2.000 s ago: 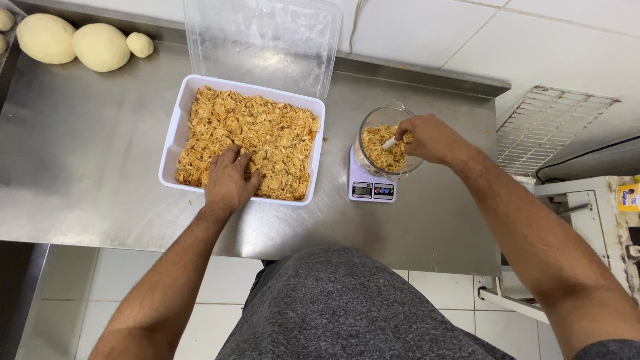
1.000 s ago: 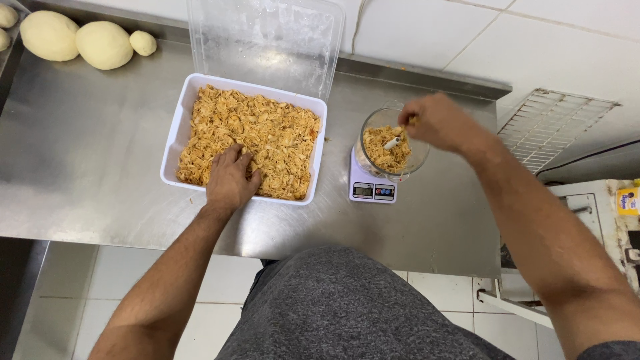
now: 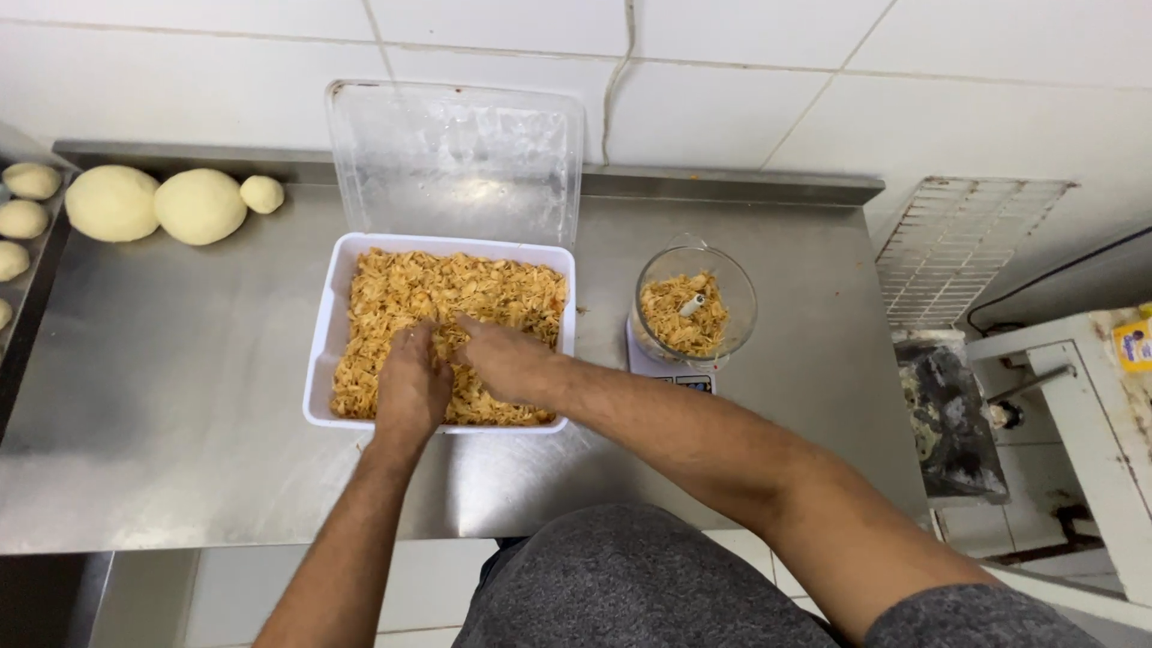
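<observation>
A white plastic tub full of shredded, seasoned filling, which looks like chicken, rests on the steel counter. My left hand touches the filling near the tub's middle, fingertips partly sunk in it. Close beside it, my right hand also reaches into the filling; whether it grips any is unclear. To the right, a clear round bowl with a white central post holds more filling. Under the bowl sits a kitchen scale, its display partly hidden by my right forearm.
A clear plastic lid leans on the tiled wall behind the tub. Dough balls lie at the back left of the steel counter, with several more on a tray at the far left. A wire rack stands at the right.
My right hand has moved left from the bowl on the scale into the tub, beside my left hand. My left hand stays in the filling. The view has shifted.
</observation>
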